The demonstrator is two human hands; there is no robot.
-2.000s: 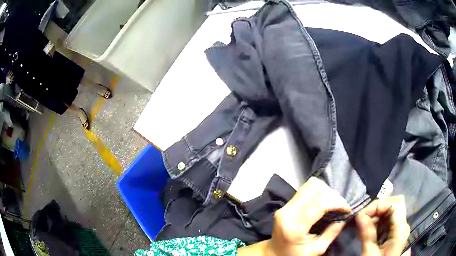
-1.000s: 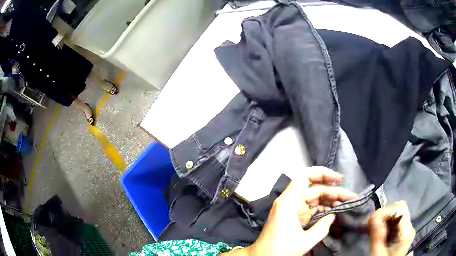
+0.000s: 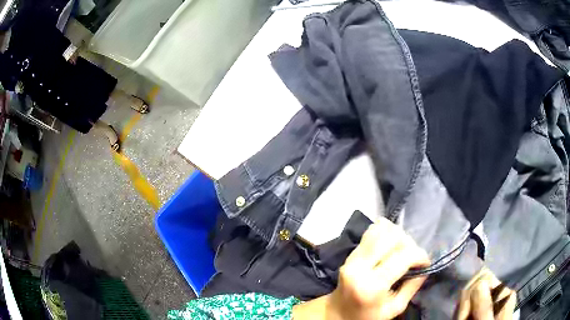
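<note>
The dark grey denim garment (image 3: 384, 94) lies across the white table, with a smoother black fabric panel (image 3: 469, 119) at its right and a buttoned band (image 3: 262, 194) at its left. My left hand (image 3: 378, 272) pinches a narrow stitched edge (image 3: 447, 256) of the garment near the bottom. My right hand (image 3: 486, 297) is at the bottom right beside that edge, blurred, fingers bent together. Whether it holds cloth or a tool is hidden.
A blue bin (image 3: 190, 234) holding dark garments is below the table's left edge. A large off-white tub (image 3: 194, 53) stands beyond. A person in dark clothes (image 3: 53, 75) stands at the upper left. More denim (image 3: 525, 15) lies at the upper right.
My left hand has turned from open-palmed to a closed pinch on the stitched edge, which now curves. My right hand has moved slightly lower. The view has shifted slightly.
</note>
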